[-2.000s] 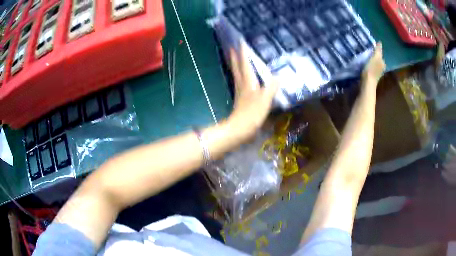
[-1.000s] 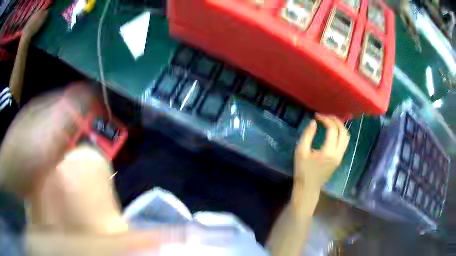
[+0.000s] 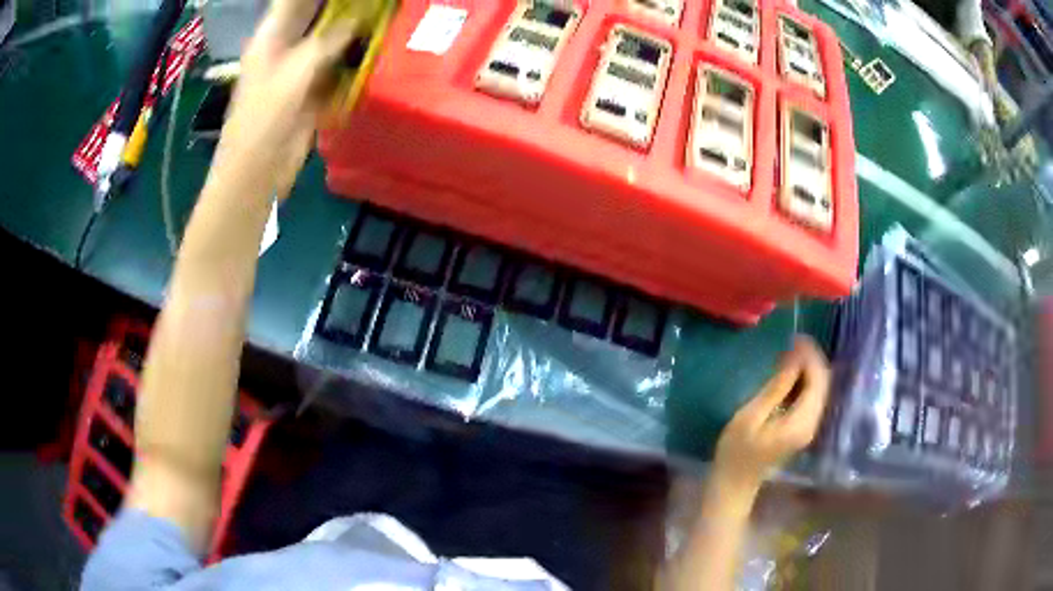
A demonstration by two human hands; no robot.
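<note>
My left hand [image 3: 289, 75], blurred, is at the left end of the thick red foam tray [image 3: 531, 162], its fingers around a yellow-edged piece [image 3: 360, 46]. The tray's pockets hold gold-rimmed phone housings [image 3: 625, 87]. Black-framed screen lenses [image 3: 458, 337] lie in two rows on clear film along the bench edge, below the tray. My right hand [image 3: 779, 404] is low over the bench edge with fingers curled, between the film and the wrapped lens tray pack [image 3: 941, 369]. A thin line shows above its fingertips; whether it holds something cannot be told.
A red slotted tray with black phones [image 3: 104, 444] is low at left, beside my lap. A red-and-white dotted sheet [image 3: 98, 144], a pen-like tool with a yellow part [image 3: 136, 136] and a cable lie at the left of the green bench [image 3: 46, 185]. Clear film scraps are below the bench edge.
My left hand has moved from low at left up to the red foam tray's left end. My right hand has shifted slightly right and down, its fingers more curled. Earlier, both hands held the tray pack.
</note>
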